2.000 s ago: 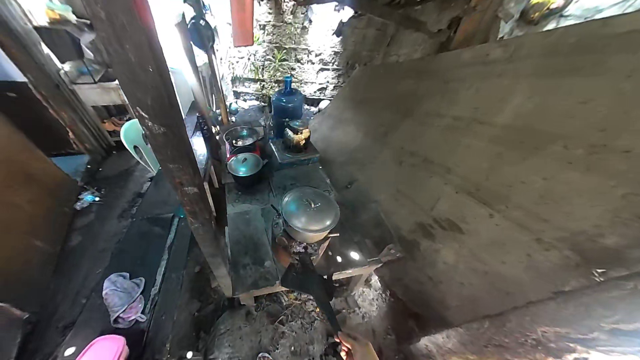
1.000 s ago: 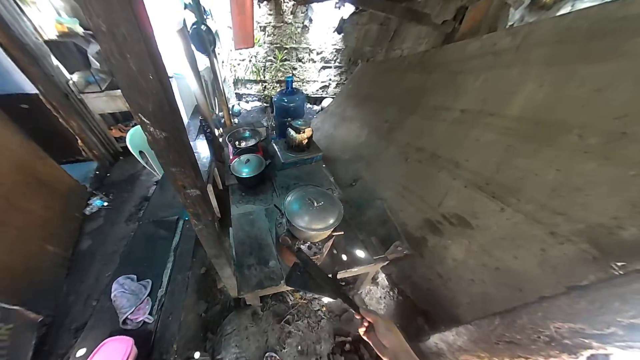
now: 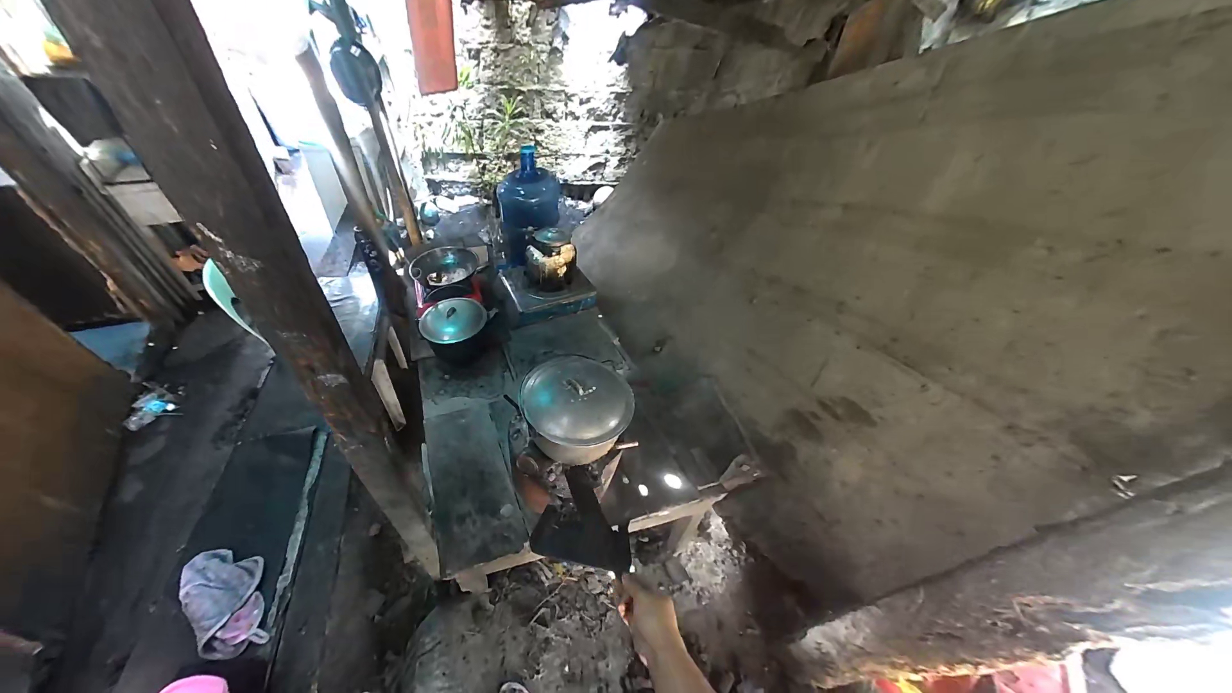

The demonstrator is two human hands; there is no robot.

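Note:
My right hand (image 3: 647,611), low in the centre, grips the near end of a flat, dark, charred-looking piece (image 3: 580,531). The far end of that piece reaches under a large lidded metal pot (image 3: 577,409), among pieces in the hearth opening. The pot sits on a dark, low cooking table (image 3: 474,481), its lid closed. A thin stick (image 3: 626,445) pokes out at the pot's right side. Behind and left are a dark pot with a metal lid (image 3: 452,320) and a pan (image 3: 445,267). My left hand is out of view.
A wooden post (image 3: 226,221) slants down left of the table. A large board (image 3: 914,318) rises on the right. Behind stand a blue water jug (image 3: 528,197) and a sooty lidded pot (image 3: 551,262). A cloth hat (image 3: 223,597) lies at lower left. Debris (image 3: 539,630) covers the ground in front.
My right hand has moved from the lower right toward the table's front edge. The dark piece it holds has turned its broad face more into view and reaches further under the pot.

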